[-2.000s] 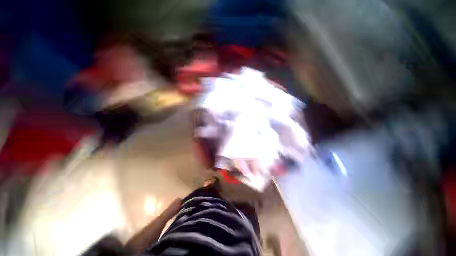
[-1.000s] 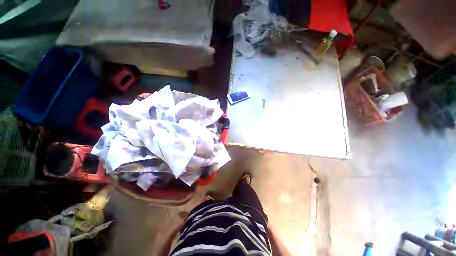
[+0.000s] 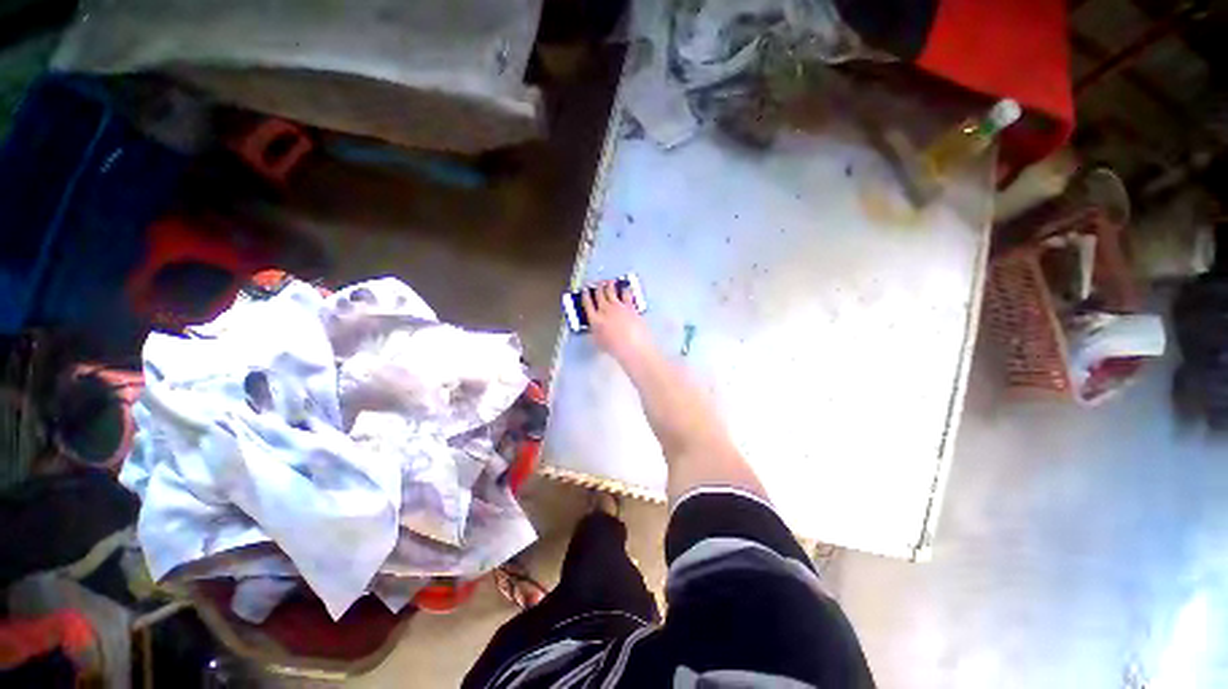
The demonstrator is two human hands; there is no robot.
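My right hand (image 3: 614, 312) is over a white-edged smartphone (image 3: 582, 310) with a dark screen, its fingers closed across the phone. The phone lies at the left edge of the white work table (image 3: 795, 337). My right arm, in a dark sleeve, reaches up from the bottom of the picture. My left hand is not in view. A big loose heap of white cloth pieces (image 3: 323, 417) sits in a red-rimmed tub (image 3: 317, 639) left of the table. The heap hides most of the tub.
A yellow bottle with a pale cap (image 3: 963, 141) and grey cloth (image 3: 741, 47) lie at the table's far end. A reddish basket (image 3: 1030, 316) stands right of the table. A blue crate (image 3: 54, 202) is at the left. A cloth-covered table (image 3: 337, 61) is at the back left.
My right arm has come into view and its hand has reached the smartphone. The view has shifted, so the heap appears further left and lower. The phone stays at the table edge.
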